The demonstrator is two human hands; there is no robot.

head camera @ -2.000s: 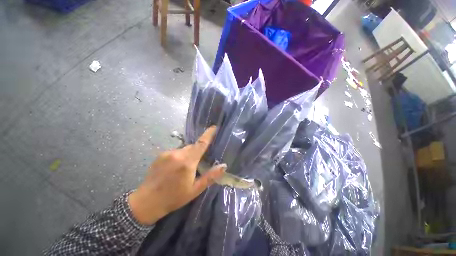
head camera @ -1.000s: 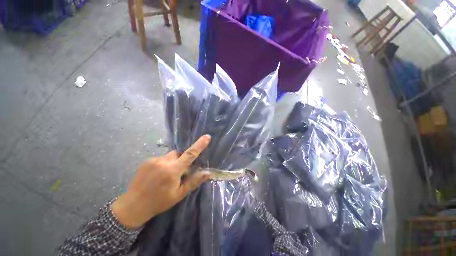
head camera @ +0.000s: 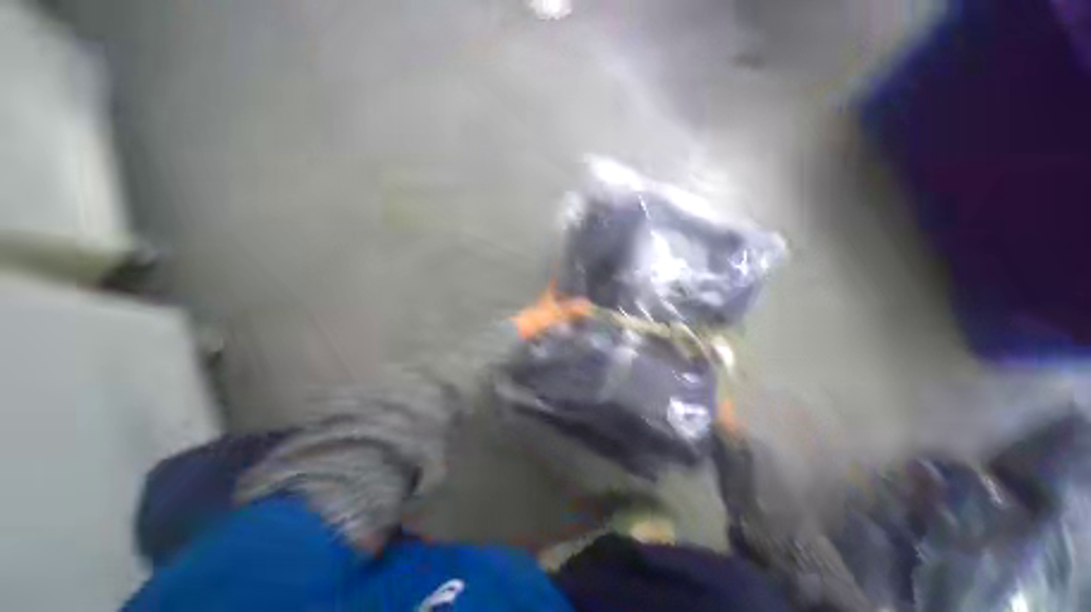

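The frame is strongly blurred. A tied bundle [head camera: 646, 269] of dark bagged garments in shiny clear film is in the middle, pinched across by a pale tie strip [head camera: 646, 325]. My left hand [head camera: 549, 313] is at the bundle's left side by the strip, its fingers smeared orange by the blur. My right hand [head camera: 729, 412] shows only as a small orange patch at the bundle's right edge, above a dark sleeve. Its fingers cannot be made out.
A pile of bagged garments [head camera: 957, 526] lies at the lower right. The purple-lined crate [head camera: 1005, 191] stands at the upper right. White box-like surfaces [head camera: 84, 407] are along the left edge. Blue clothing [head camera: 347, 568] is at the bottom.
The view has swung, with crate and pile now farther right. The bundle has turned and shows its flat shiny face. My left hand is now at its left edge, and a bit of my right hand shows.
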